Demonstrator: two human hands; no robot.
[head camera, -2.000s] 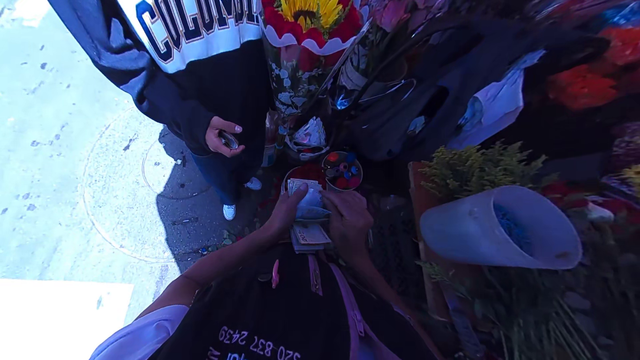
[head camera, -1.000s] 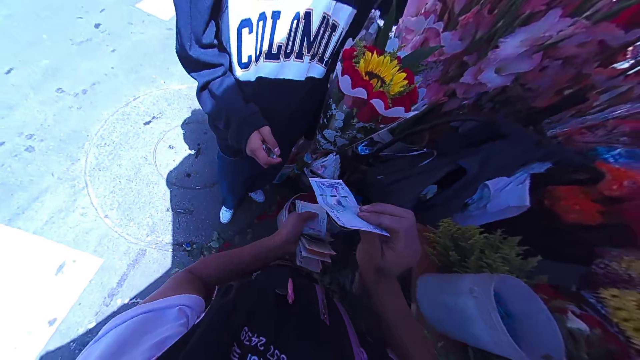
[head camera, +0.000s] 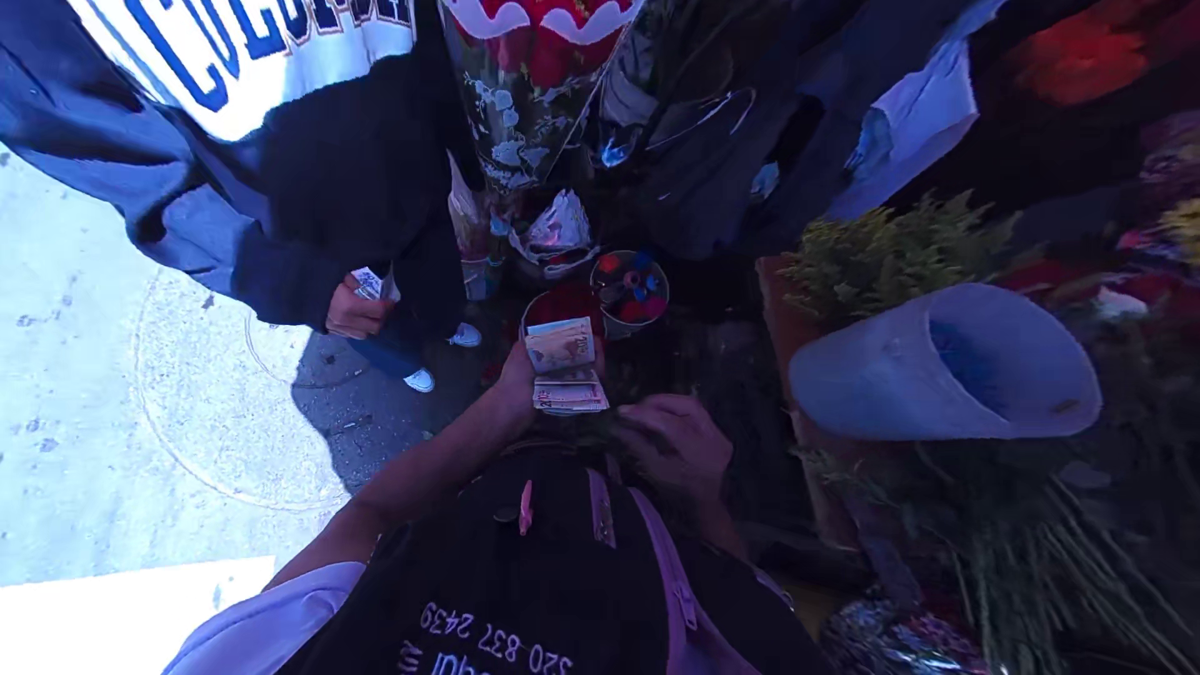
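Observation:
My left hand (head camera: 516, 389) is closed around a folded stack of banknotes (head camera: 566, 361), held in front of the dark apron (head camera: 572, 572) with purple zips that I wear. To the right of the notes is my right hand (head camera: 680, 445), its fingers loosely bent near the stack's lower right edge; I see nothing between them. Across from me at the left stands a person in a dark sweatshirt (head camera: 328, 169), whose hand (head camera: 356, 311) holds what looks like a folded banknote (head camera: 370, 283).
A wrapped bouquet (head camera: 525, 103) stands at the top centre. Beyond my hands are a round container of colourful items (head camera: 633, 289) and a plastic bag (head camera: 562, 225). A whitish plastic bucket (head camera: 872, 375) lies tilted at the right, beside yellow-green foliage (head camera: 900, 248) and cut stems (head camera: 1050, 562).
The banknote that my right hand held up a second ago is no longer in it, and that hand has lowered beside the stack. The view has tilted down.

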